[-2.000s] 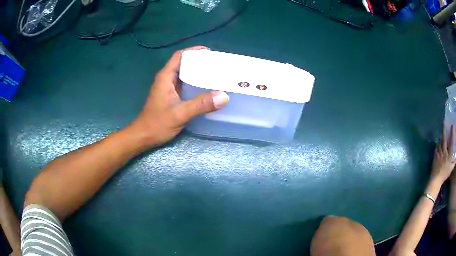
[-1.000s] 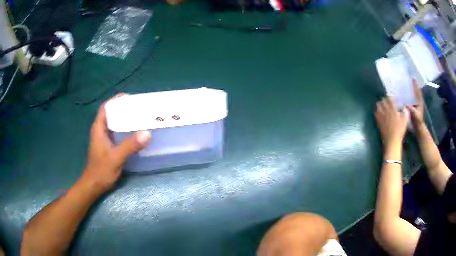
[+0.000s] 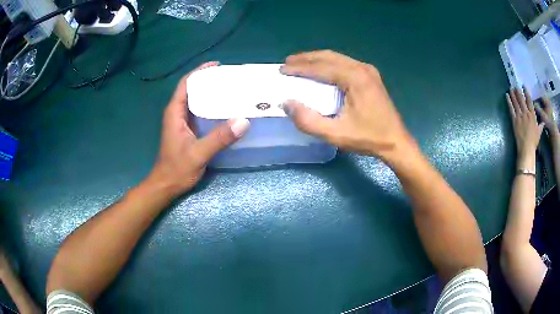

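Observation:
A clear, frosted oblong tank (image 3: 276, 147) stands on the dark green bench in front of me, closed on top by a white oval cover (image 3: 233, 92). Small round dark marks show on the cover's near side, one partly hidden by my right thumb. My left hand (image 3: 190, 135) holds the left end, thumb on the near side, fingers mostly hidden behind. My right hand (image 3: 350, 104) grips the right end of the cover, fingers over the top and thumb on the near edge. The far right end is partly hidden by my right hand.
A power strip (image 3: 113, 21) with plugs and black cable lies at the upper left. A crinkled clear bag (image 3: 193, 8) lies at the far side. A blue box (image 3: 6, 153) is at the left edge. At the right, another person's hands (image 3: 525, 126) touch similar white housings (image 3: 522, 61).
My right hand has come in and taken hold of the cover's right end. My left hand keeps its hold. The view has shifted, and the neighbour's hands now appear nearer the right edge.

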